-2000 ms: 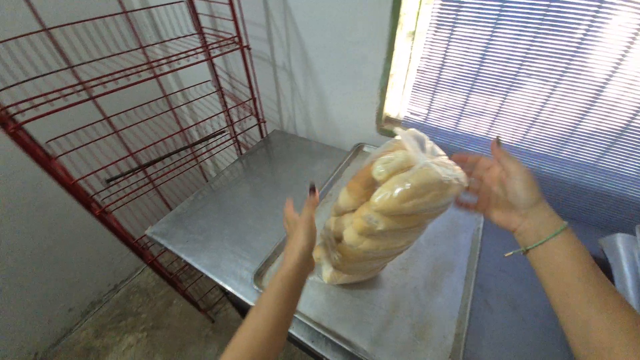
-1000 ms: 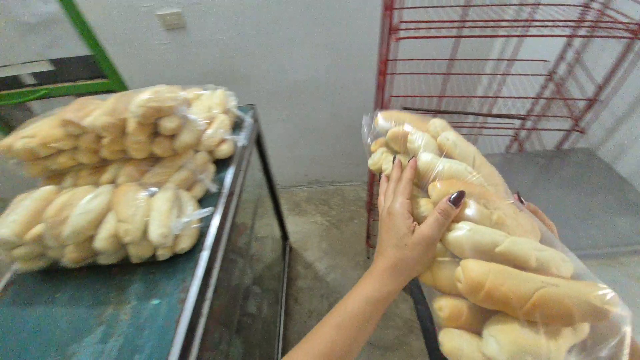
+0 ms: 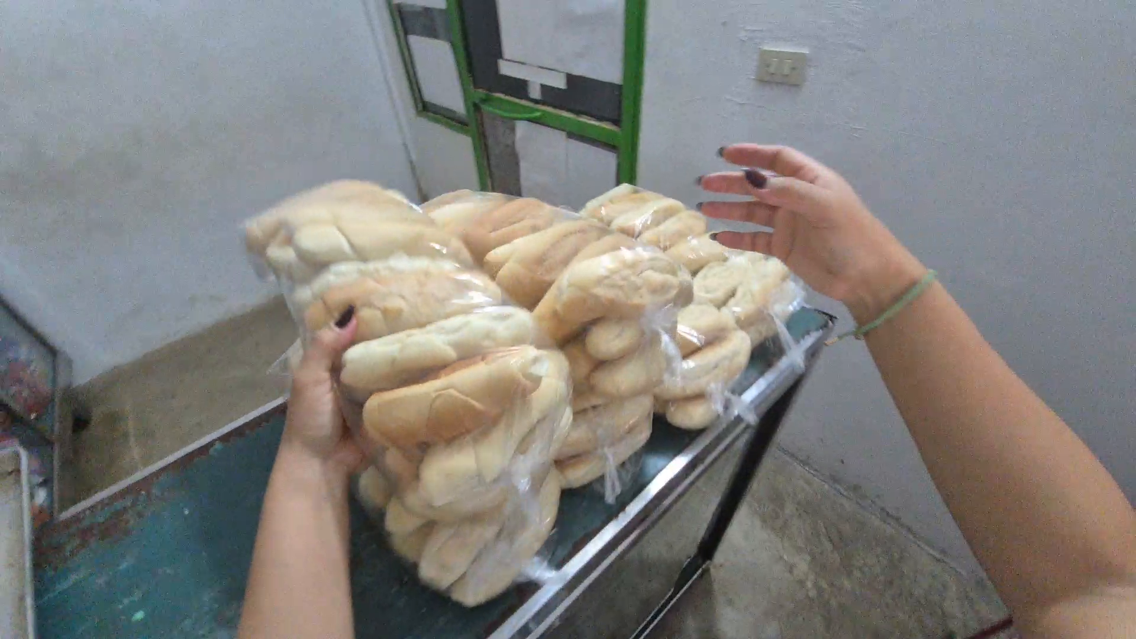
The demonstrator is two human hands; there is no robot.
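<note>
My left hand (image 3: 324, 390) grips the near-left side of a clear plastic bag of bread rolls (image 3: 444, 390), its thumb on top of the plastic. That bag leans against other bagged bread rolls (image 3: 568, 266), which are stacked on a worn green tabletop (image 3: 177, 550). Farther back lie more bagged rolls (image 3: 737, 302) near the table's corner. My right hand (image 3: 799, 213) is raised above and to the right of these far bags, fingers apart, holding nothing. A thin green bracelet circles its wrist. The underside of the held bag is partly hidden.
A metal edge (image 3: 657, 497) runs along the table's right side. Behind stands a green-framed door (image 3: 550, 115) beside a wall with a switch plate (image 3: 782, 67). At the far left is a glass-sided case (image 3: 27, 373). Concrete floor (image 3: 799, 532) shows at the right.
The view has swung from the red rack and metal tray to the green table. The bag of rolls has moved over to the bags there, and my right hand has come off it.
</note>
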